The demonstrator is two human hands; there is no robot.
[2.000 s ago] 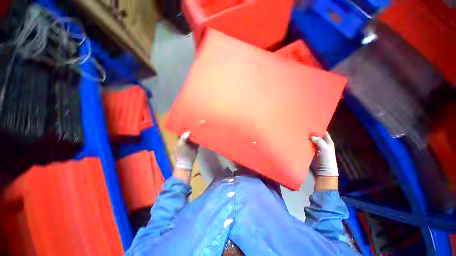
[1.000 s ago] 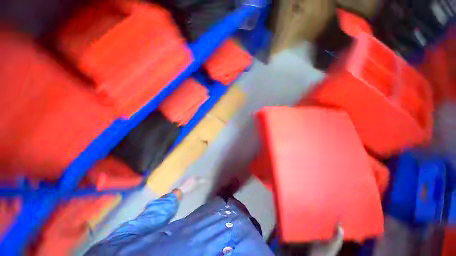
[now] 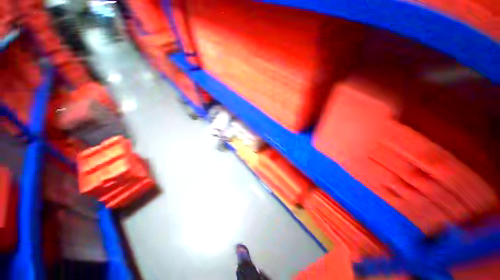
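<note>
Neither of my hands shows in the head view. Nearest in front of me on the right, a stack of red sheets (image 3: 246,60) fills a shelf. Beside it on the same level lies a looser stack of red trays (image 3: 405,158) with stepped, uneven edges. A blue shelf beam (image 3: 263,128) runs along their front. A flat red piece (image 3: 329,268) shows at the bottom edge; whether a hand holds it is hidden. The view is blurred.
A grey aisle floor (image 3: 192,180) runs away to the upper left. Red compartment trays (image 3: 112,172) stand at its left side by a blue rack upright (image 3: 32,202). Pale plastic wrap (image 3: 221,123) lies low by the right rack. A dark shoe (image 3: 243,254) shows at the bottom.
The view has swung round to look along the aisle and the right rack. The red sheet held earlier by both hands, then at the right hand, and both hands are no longer identifiable.
</note>
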